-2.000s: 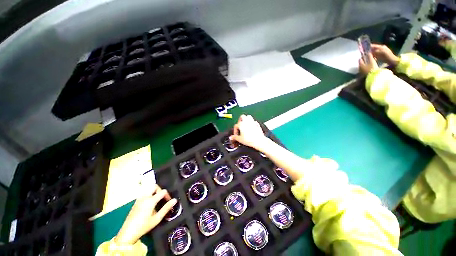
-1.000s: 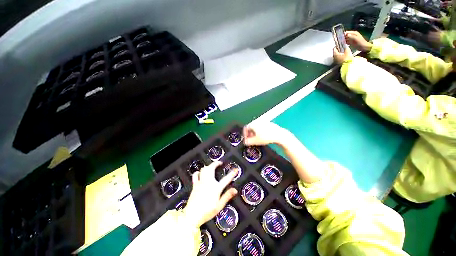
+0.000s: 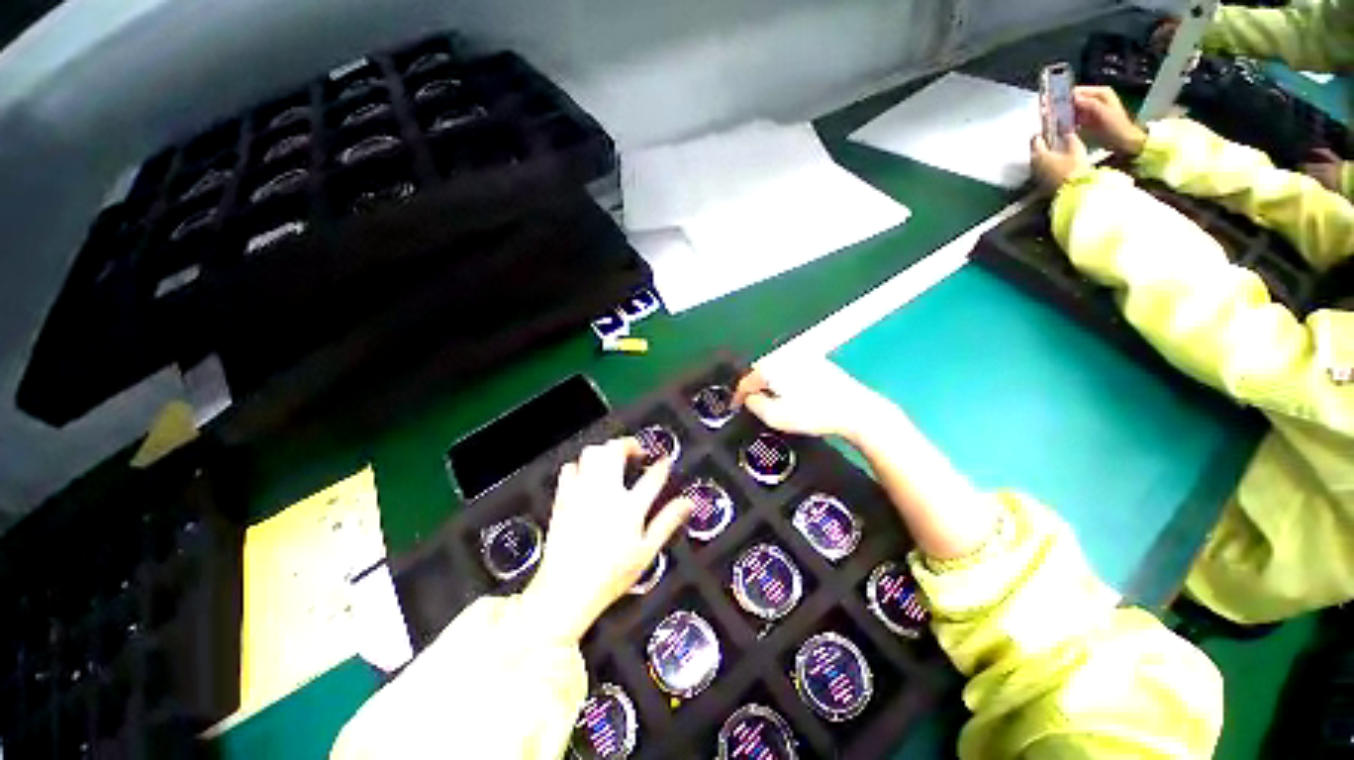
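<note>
A black foam tray [image 3: 446, 587] holds round smartwatches with lit faces and coloured text, one per pocket. My left hand [image 3: 602, 527] is over the tray's left part, fingers apart, fingertips at a smartwatch [image 3: 655, 444] in the back row; it covers some pockets. My right hand [image 3: 809, 401] is at the tray's back right corner, its fingertips beside the corner smartwatch [image 3: 716, 405]. Neither hand lifts a watch; whether the right fingertips touch the watch is unclear. A smartwatch [image 3: 511, 548] left of my left hand has a darker face.
A dark mobile phone [image 3: 529, 435] lies behind the tray. Stacked trays [image 3: 431, 267] stand back left, a side tray [image 3: 119, 594] left, beside a yellow sheet [image 3: 312, 572]. White sheets [image 3: 757, 208] lie behind. At right, a person in yellow sleeves [image 3: 1188, 282] holds a phone [image 3: 1056, 107].
My left hand has moved from the tray's left edge across to the back-row watches. My right hand stays near the back right corner. The camera view has shifted.
</note>
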